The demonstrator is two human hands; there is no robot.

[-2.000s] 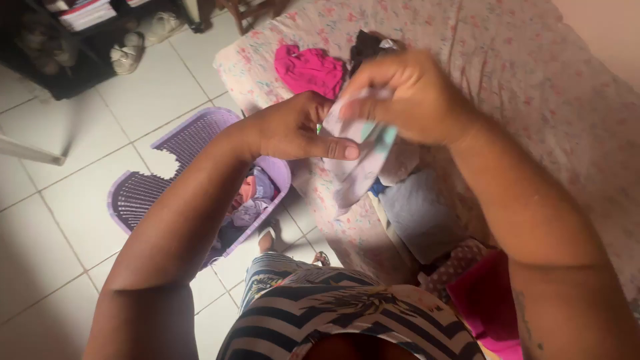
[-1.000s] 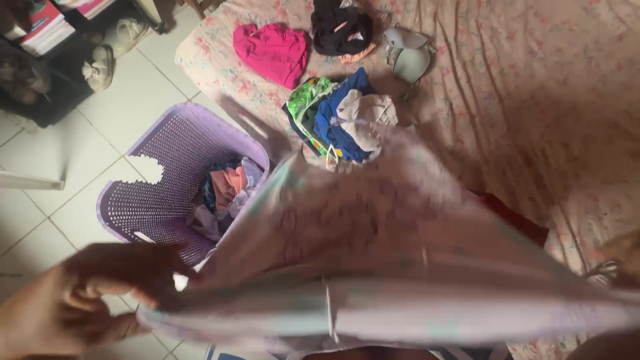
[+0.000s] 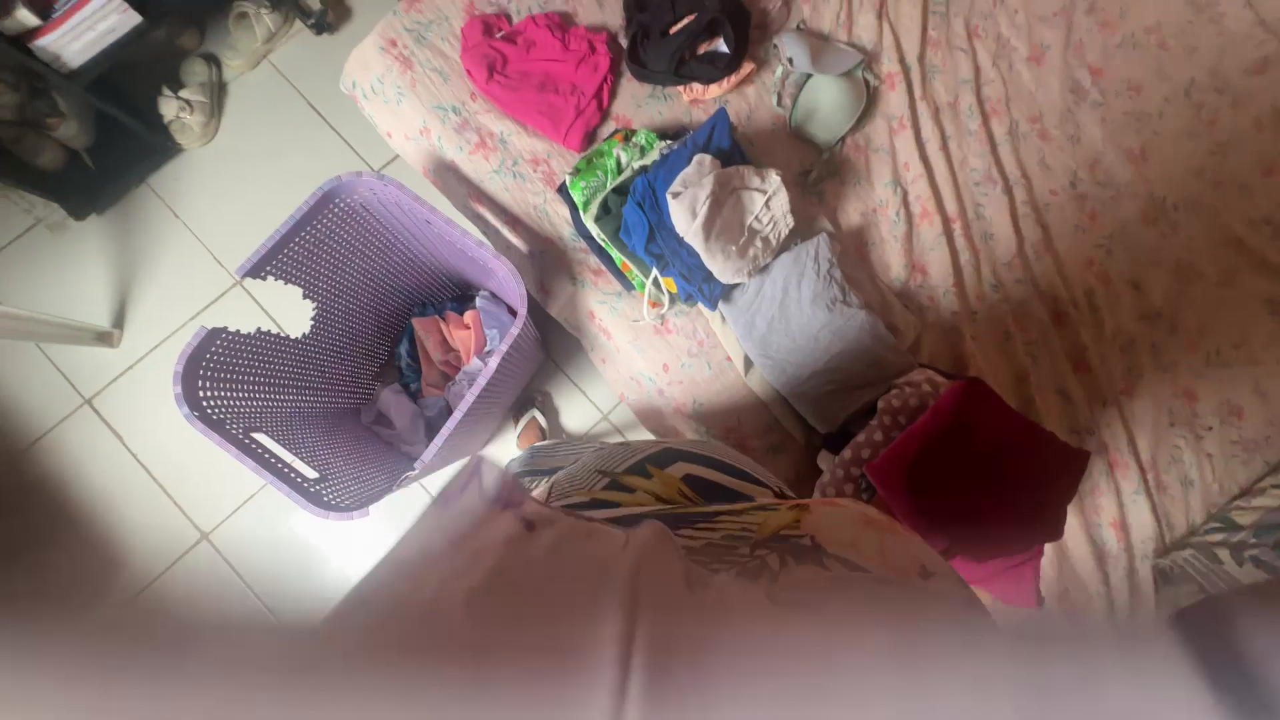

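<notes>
A pale pinkish cloth [image 3: 560, 610] spreads across the bottom of the view, blurred and very near the camera. Neither of my hands can be made out. Beyond the cloth, on the bed, lie a folded grey cloth [image 3: 815, 330], a dark red folded cloth [image 3: 975, 470] over a pink one, and a polka-dot cloth [image 3: 880, 430]. Farther up are a pile with a blue garment [image 3: 665, 220], a green patterned garment [image 3: 610, 170] and a light beige garment [image 3: 735, 215] on top. A bright pink garment [image 3: 545, 75], a black garment [image 3: 685, 40] and a grey-green bra [image 3: 825, 90] lie near the top.
A purple plastic laundry basket [image 3: 500, 260] with a broken rim stands on the tiled floor [image 3: 130, 430], holding several clothes [image 3: 450, 345]. The bed's floral sheet [image 3: 1100, 200] fills the right side. Shoes [image 3: 190, 105] and a dark rack [image 3: 110, 160] are at upper left.
The pale cloth, bunched between both hands two seconds ago and spread wide one second ago, now lies low and close across the view. The hands have gone out of sight.
</notes>
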